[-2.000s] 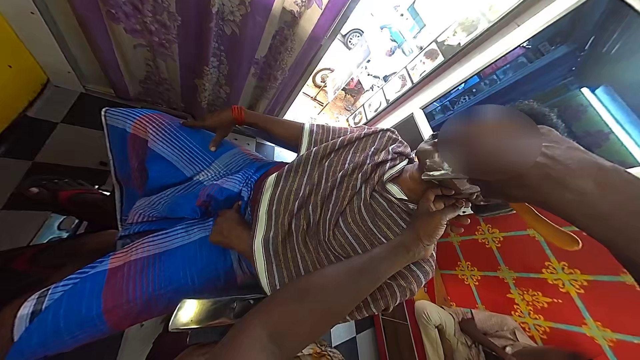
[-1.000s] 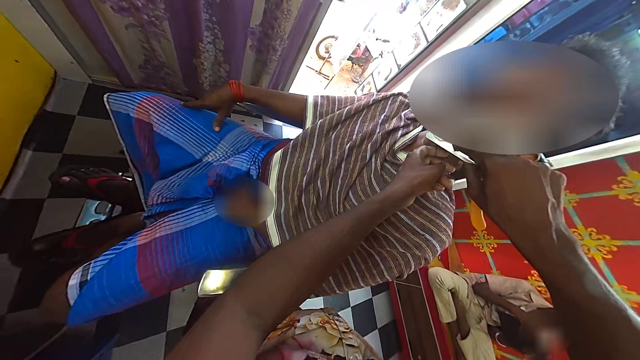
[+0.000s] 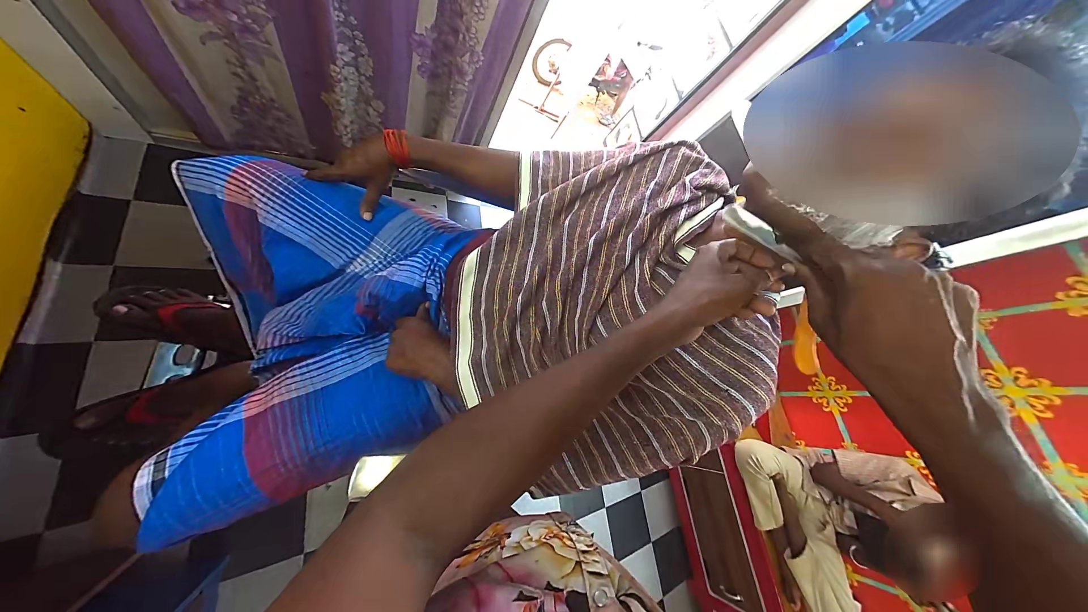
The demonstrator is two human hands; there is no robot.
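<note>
My left hand has its fingers curled at the seated person's collar, on a pale thin strip whose material I cannot tell. A small silvery thing shows by its fingers. My right hand meets the other end of the strip at the neck, one finger stretched toward the collar; its grip is partly hidden. The seated person wears a brown striped shirt and a blue checked lungi. One of that person's hands, with red threads at the wrist, lies on the thigh; the other rests at the lap.
A purple and cream curtain hangs behind the legs, beside a bright opening. Another person sits near red patterned panels at the right. A yellow thing is below my right hand. The floor is chequered.
The blurred head has turned or shifted, and both my hands stay close together at the collar. The view has moved closer to the seated person.
</note>
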